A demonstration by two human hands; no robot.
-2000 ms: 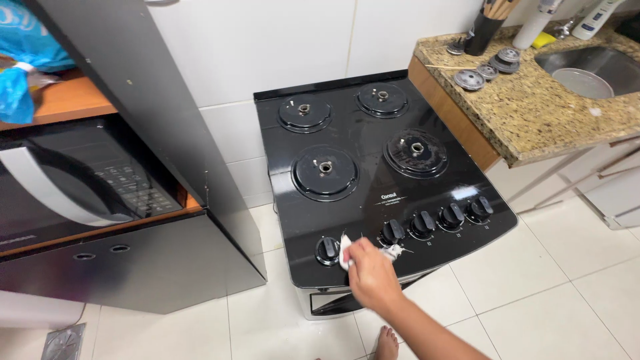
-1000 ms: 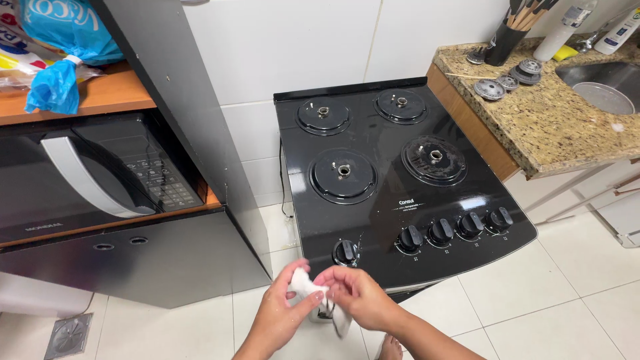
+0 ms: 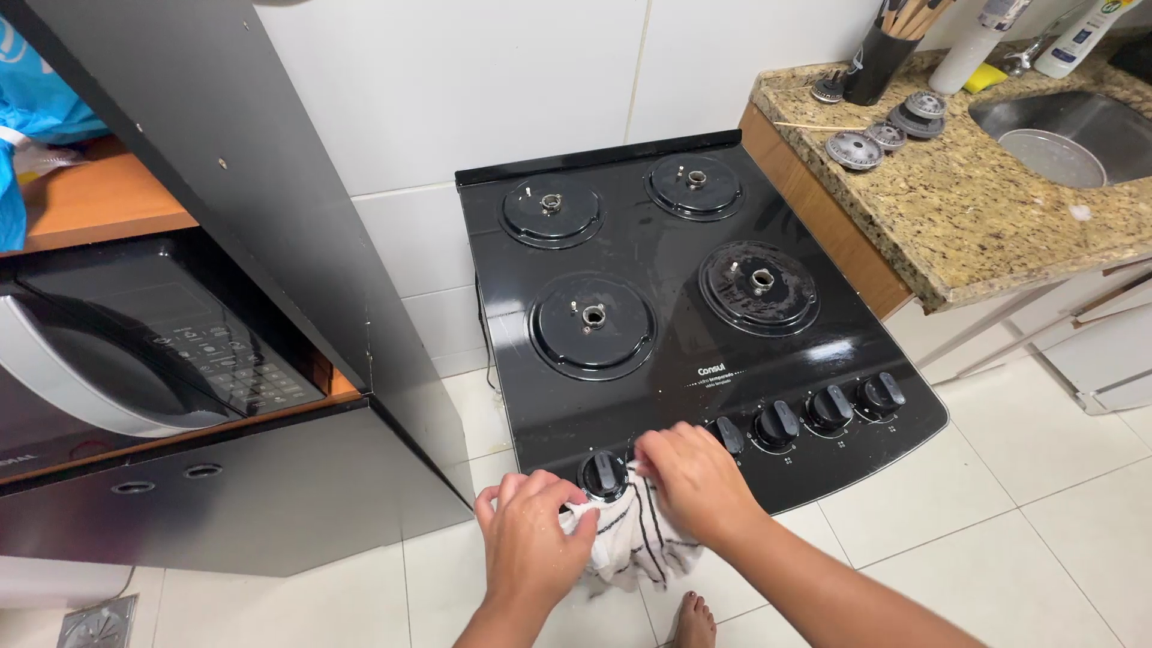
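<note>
A white cloth with dark stripes (image 3: 634, 540) hangs between my hands at the front left edge of a black glass-topped Consul gas stove (image 3: 630, 405). My left hand (image 3: 537, 531) pinches the cloth's left part, just below the leftmost control knob (image 3: 603, 474). My right hand (image 3: 691, 477) grips its upper right part, over the stove's front edge and left of another knob (image 3: 727, 436). The burner bases lack their caps and grates; the front right burner base (image 3: 760, 286) looks wet or smeared. Both sets of fingertips are partly hidden.
On the granite countertop (image 3: 990, 243) at right lie several burner parts (image 3: 855, 150), a black utensil holder (image 3: 884, 65), bottles and a yellow sponge (image 3: 984, 77) beside the steel sink (image 3: 1075, 135). A microwave (image 3: 162, 333) sits in the dark cabinet at left. A bare foot (image 3: 694, 621) shows below.
Two seconds ago my right hand was wiping by the knobs with the cloth and my left hand was out of view. Both hands then held the bunched cloth, which now hangs more spread out.
</note>
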